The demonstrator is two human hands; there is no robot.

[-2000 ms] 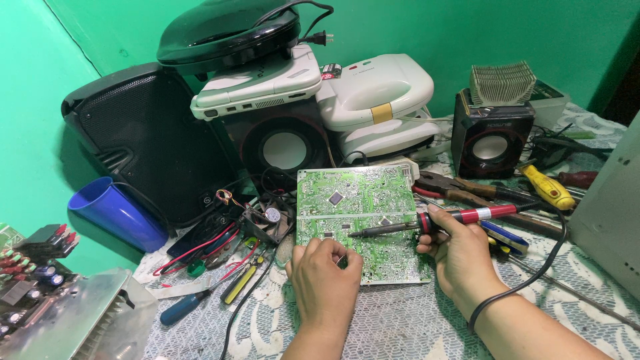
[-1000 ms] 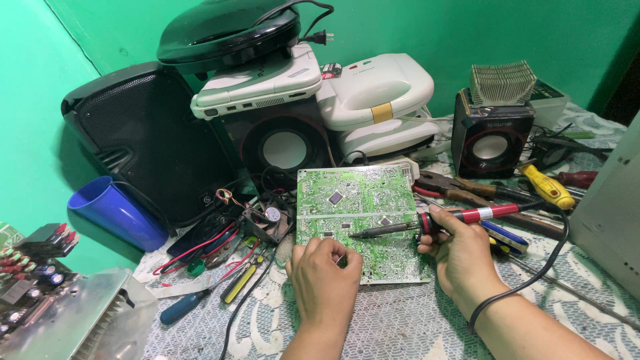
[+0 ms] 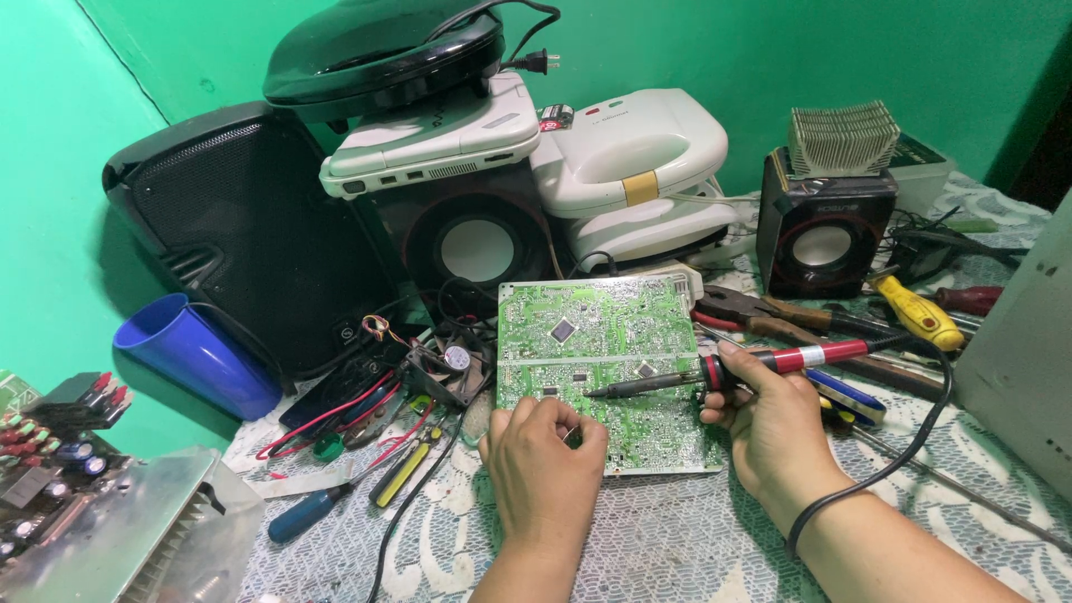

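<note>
A green circuit board lies before me, its solder side with several chips facing up. My right hand grips a soldering iron with a red and black handle. Its dark tip points left and is over or on the board's middle, close to two small chips; contact cannot be told. My left hand rests at the board's lower left edge, with thumb and fingertips pinched on a small dark item that is mostly hidden. The iron's black cord loops down across my right forearm.
Pliers, a yellow-handled screwdriver and a grey metal case are at the right. Left of the board are a small fan, wires, screwdrivers and a blue cup. Speakers and white appliances stand behind.
</note>
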